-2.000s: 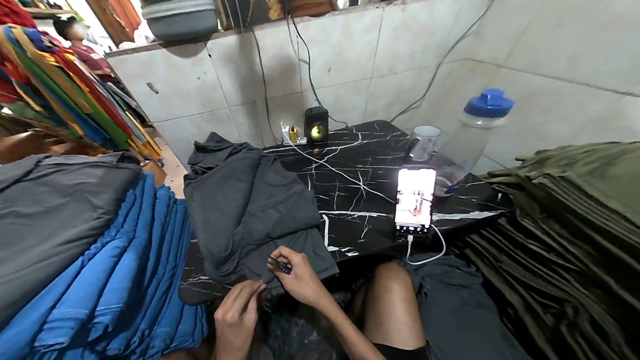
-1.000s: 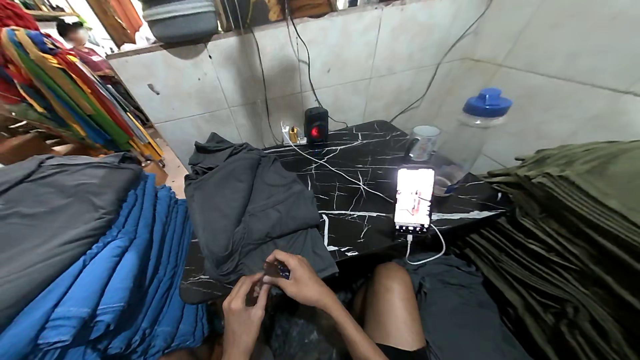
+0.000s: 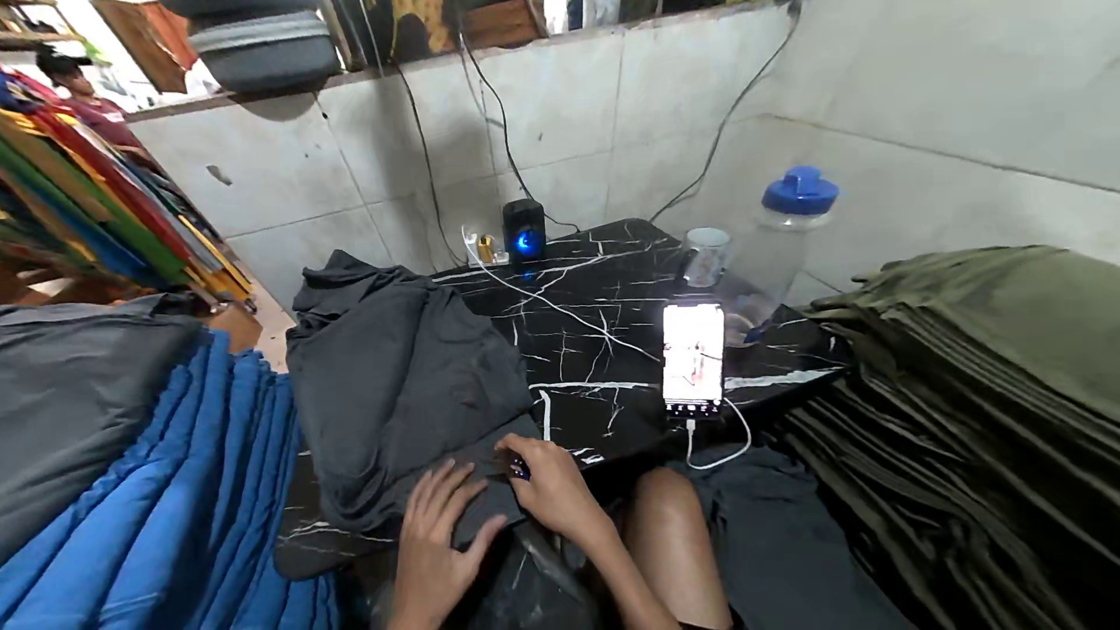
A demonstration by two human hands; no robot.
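A dark grey cloth garment (image 3: 411,376) lies folded and rumpled on the left part of a black marble-patterned table (image 3: 595,297). My left hand (image 3: 442,525) rests on the garment's near edge with its fingers spread and holds nothing. Just to its right, my right hand (image 3: 551,486) is curled around a small dark object (image 3: 519,469), too covered to name, and its fingers touch the cloth. A lit smartphone (image 3: 693,357) stands upright at the table's near right edge, with a white cable plugged into its bottom.
Blue folded cloths (image 3: 175,490) are stacked at left under a grey one (image 3: 79,385). Olive and dark cloths (image 3: 980,367) are piled at right. A small black speaker (image 3: 524,232), a glass mug (image 3: 705,256) and a clear jug with a blue lid (image 3: 801,191) stand toward the back. A person (image 3: 92,105) is at far left.
My hands were close together with fingers meeting at the cloth's near edge; now they are apart, and the left hand lies flat on the cloth. The speaker's light has turned from red to blue.
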